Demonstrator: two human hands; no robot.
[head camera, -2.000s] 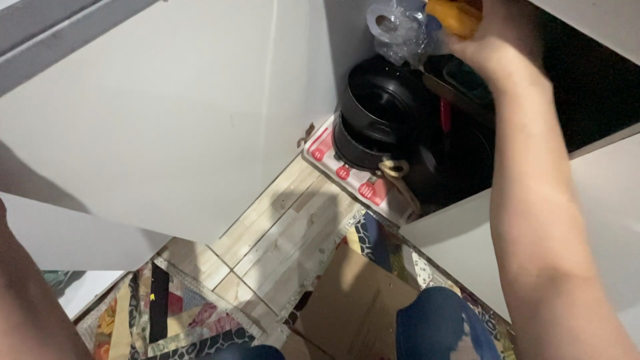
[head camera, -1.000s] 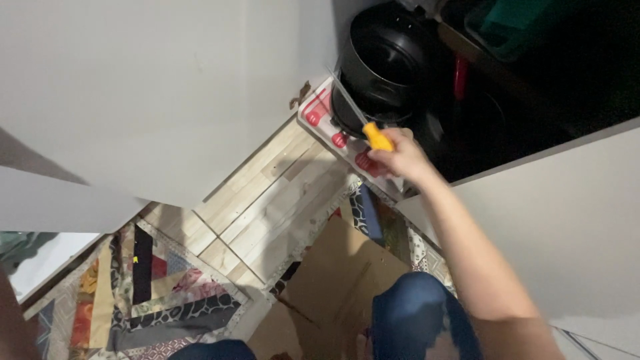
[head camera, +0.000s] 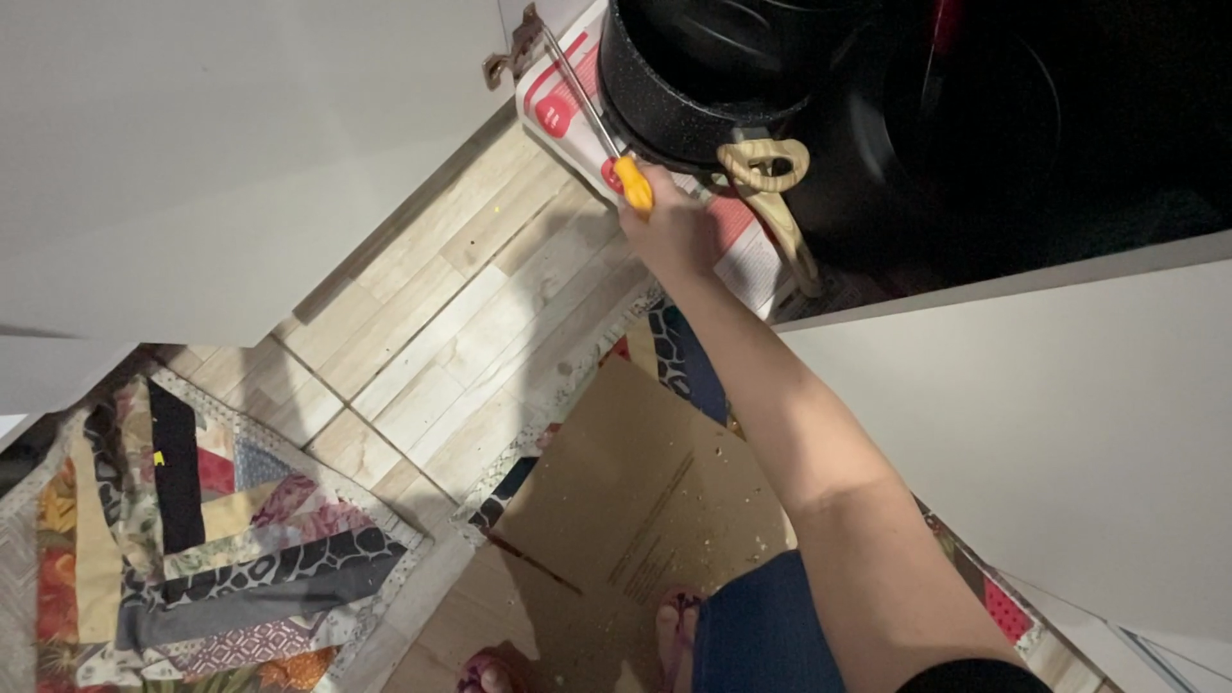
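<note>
My right hand (head camera: 669, 217) is closed around the yellow handle of a screwdriver (head camera: 633, 185). The metal shaft points up and left, its tip at a rusty-brown cabinet hinge (head camera: 520, 46) on the edge of the white door (head camera: 192, 144). Right beside the shaft stands a black speckled pot (head camera: 664, 106) on a red and white printed sheet or board (head camera: 568, 91). Wood-look handles (head camera: 770, 166) stick out near my hand. My left hand is out of the picture.
A cardboard sheet (head camera: 626, 481) with crumbs lies under my feet, over a patchwork mat. Another patchwork mat (head camera: 241, 539) lies at lower left. Dark pans (head camera: 924, 144) fill the cabinet; a white panel (head camera: 1059, 404) borders it on the right.
My right hand, up inside the cabinet two seconds ago, has come down with the screwdriver. The shaft now reaches to the hinge. The view has moved closer.
</note>
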